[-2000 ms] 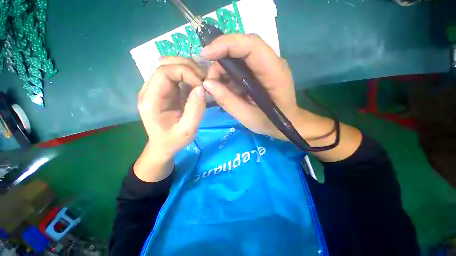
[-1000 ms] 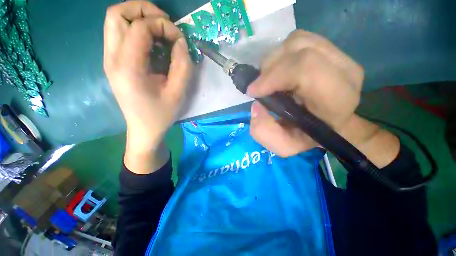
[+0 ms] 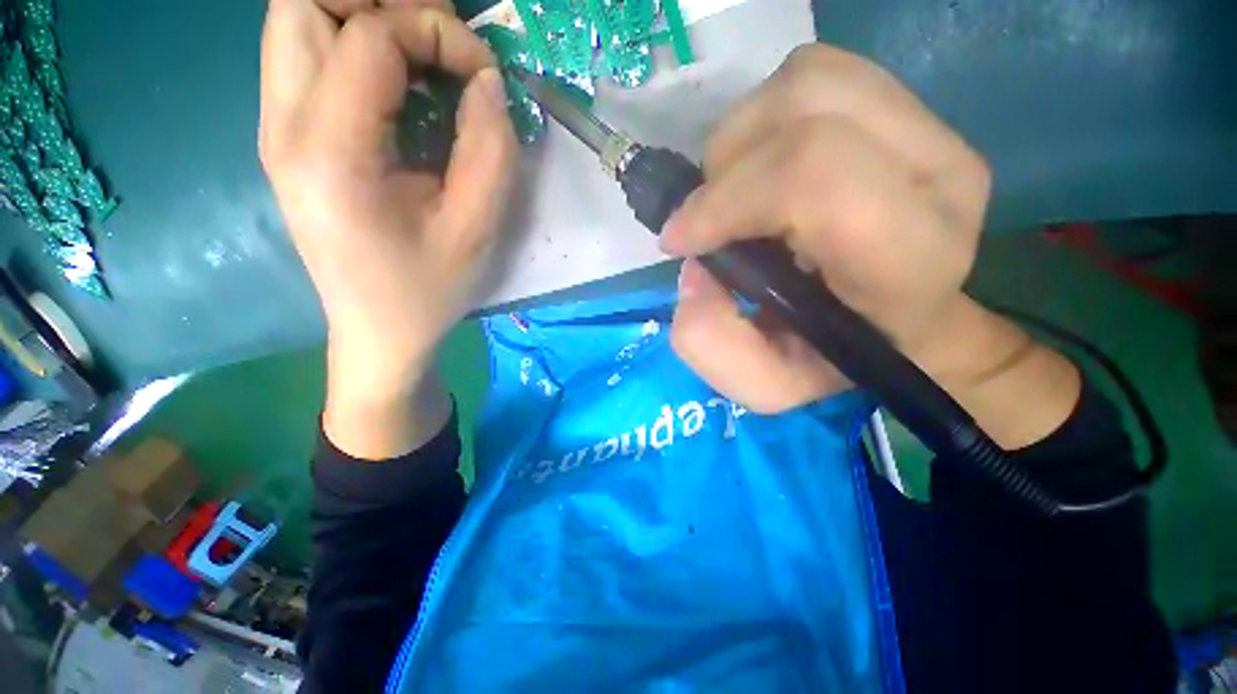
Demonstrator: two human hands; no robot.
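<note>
My right hand (image 3: 841, 231) holds the soldering iron (image 3: 661, 186) by its black handle, tip pointing up and left. The tip is at the left end of the row of small green circuit boards (image 3: 586, 41), close to my left fingertips. My left hand (image 3: 394, 176) is at the left of the row, thumb and index finger pinched together near the iron's tip. What it pinches is too small to tell. The boards lie on the white work pad (image 3: 597, 233), partly hidden by both hands.
A heap of green board strips (image 3: 48, 163) lies on the green bench mat (image 3: 190, 244) at far left. A tape roll (image 3: 52, 330) is at the left bench edge. The blue apron (image 3: 651, 529) covers my lap. The iron's cord loops over my right wrist.
Since two seconds ago, my hands have parted and the iron's tip has come down to the boards. Over the last second, hands and iron have barely moved; the view has shifted slightly.
</note>
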